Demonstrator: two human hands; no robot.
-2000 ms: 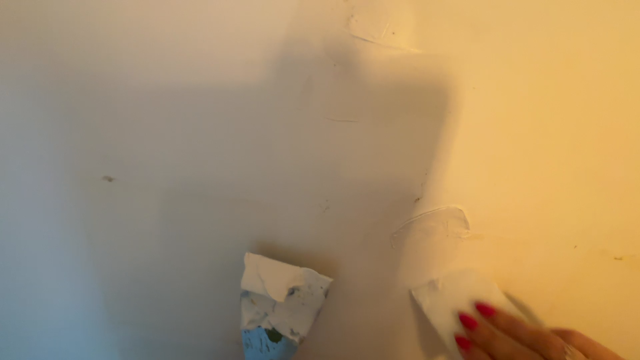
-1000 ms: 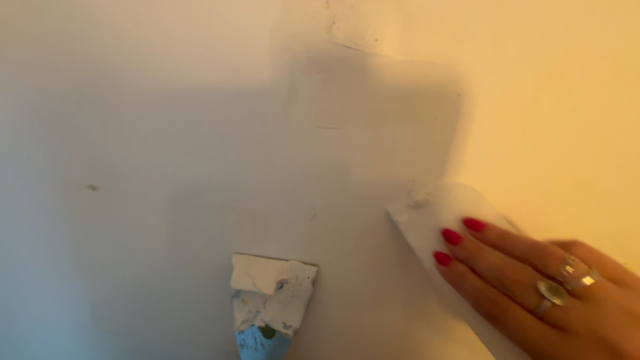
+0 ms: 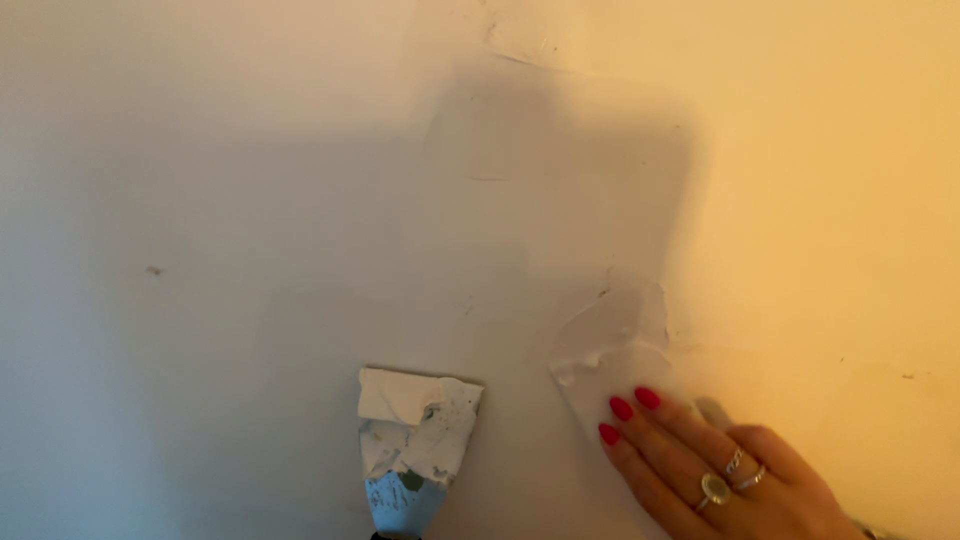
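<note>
My right hand (image 3: 720, 472), with red nails and rings, presses a pale flat spreader (image 3: 600, 390) to the wall at the lower right. A ridge of white filler lies along the spreader's leading edge. Just above it is a smeared patch of wet filler (image 3: 611, 322) on the wall. At the bottom centre a putty knife (image 3: 409, 457) points upward, its blade loaded with white filler and its lower part bluish. The knife's handle is nearly all below the frame, and my left hand does not show.
The pale wall (image 3: 300, 210) fills the view, shadowed in the middle and lit yellow on the right. It bears a small brown mark (image 3: 154, 271) at the left, a rough filled spot (image 3: 525, 45) at the top and fine marks at the right.
Between the first two frames my right hand moved up the wall with the spreader; since then it has come back down, and a smeared patch shows above it. The putty knife stays at bottom centre.
</note>
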